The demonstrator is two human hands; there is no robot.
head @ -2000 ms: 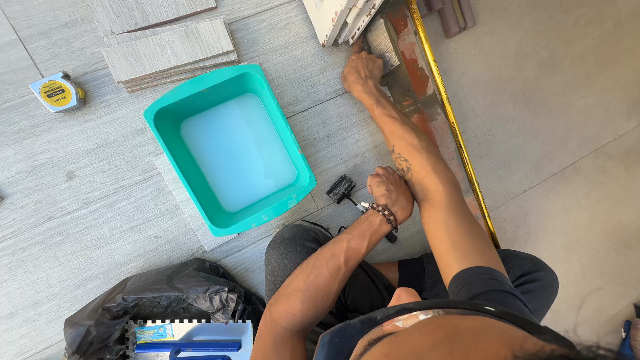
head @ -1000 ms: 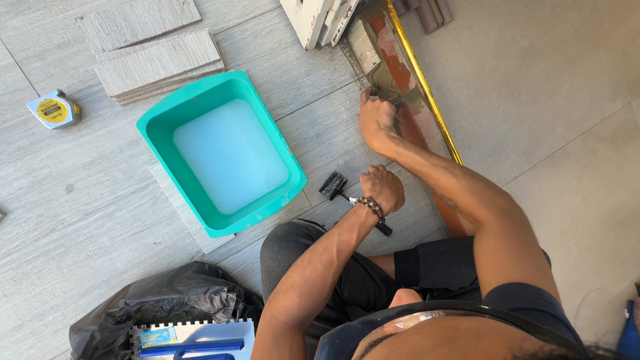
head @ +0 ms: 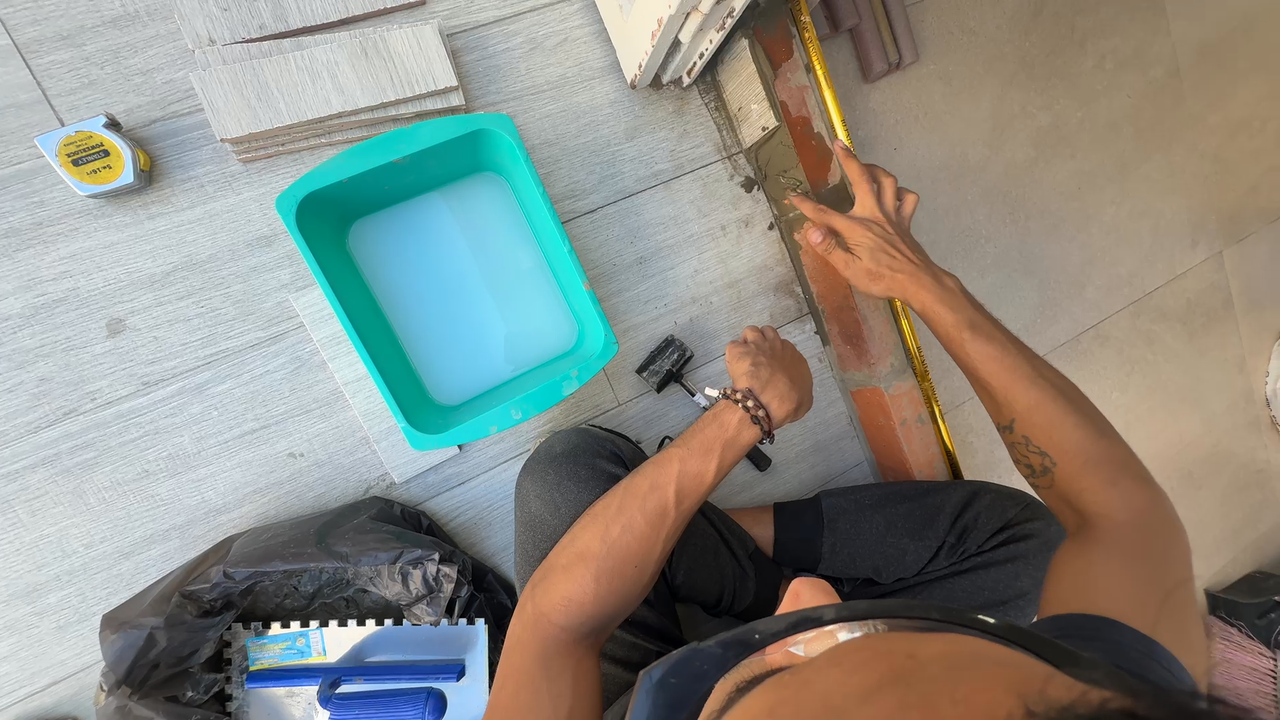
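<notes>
My right hand (head: 870,225) is spread over the brick strip (head: 835,290), its index finger beside wet grey mortar (head: 785,180). Nothing shows in its grasp. A short piece of wood-look tile (head: 745,95) sits at the strip's upper end. Along the strip's right side runs a yellow metallic strip (head: 925,385), passing beneath my right hand. My left hand (head: 770,375) is curled above the floor near a black-headed mallet (head: 665,362), whose handle passes under my wrist; its palm side is hidden, so whether it holds anything is unclear.
A teal basin (head: 590,300) of cloudy liquid stands left of the mallet. Cut tile pieces (head: 330,85) are stacked behind it, near a Stanley tape measure (head: 93,157). At lower left, a notched trowel (head: 360,675) lies by a black plastic bag (head: 300,550). A chipped white frame (head: 665,35) stands at the top.
My right hand has come down along the strip from beside the white frame, and its fingers have spread. My left hand stays near the mallet.
</notes>
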